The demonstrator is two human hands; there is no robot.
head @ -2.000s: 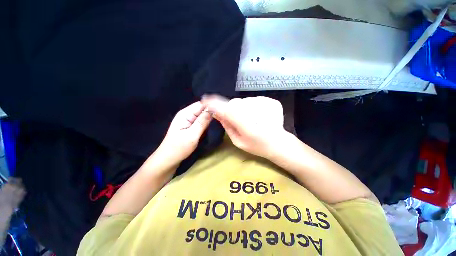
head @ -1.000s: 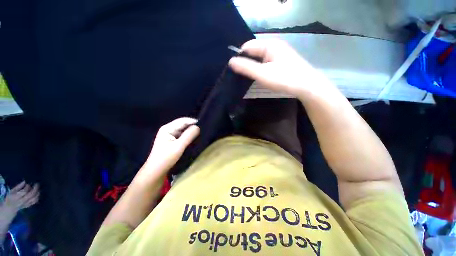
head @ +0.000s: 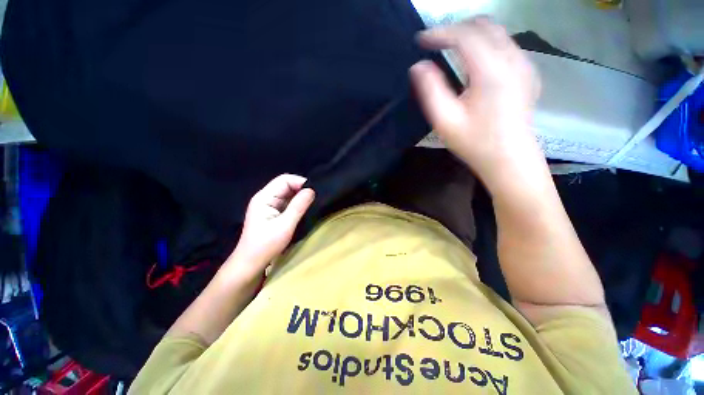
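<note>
Black fabric point(head: 208, 85) spreads over the left and centre of the head view and hangs down in front of my body. My left hand point(head: 276, 208) pinches its narrow folded edge point(head: 351, 145) between thumb and fingers, near my shirt. My right hand point(head: 482, 92) is blurred at the fabric's upper right edge, over the white machine bed. Its thumb and fingers are apart, with dark cloth showing between them. No tool can be made out in it.
The white machine bed point(head: 583, 108) lies at the upper right, partly behind my right hand. A pale strip point(head: 656, 123) hangs by a blue bin point(head: 683, 127). A red plastic stool point(head: 668, 305) stands lower right. Red thread point(head: 176, 274) lies lower left.
My right hand came up and right from beside my left hand, first along the fabric edge, then further outward. The small shiny item at its fingertips no longer shows. The fabric edge now extends further right.
</note>
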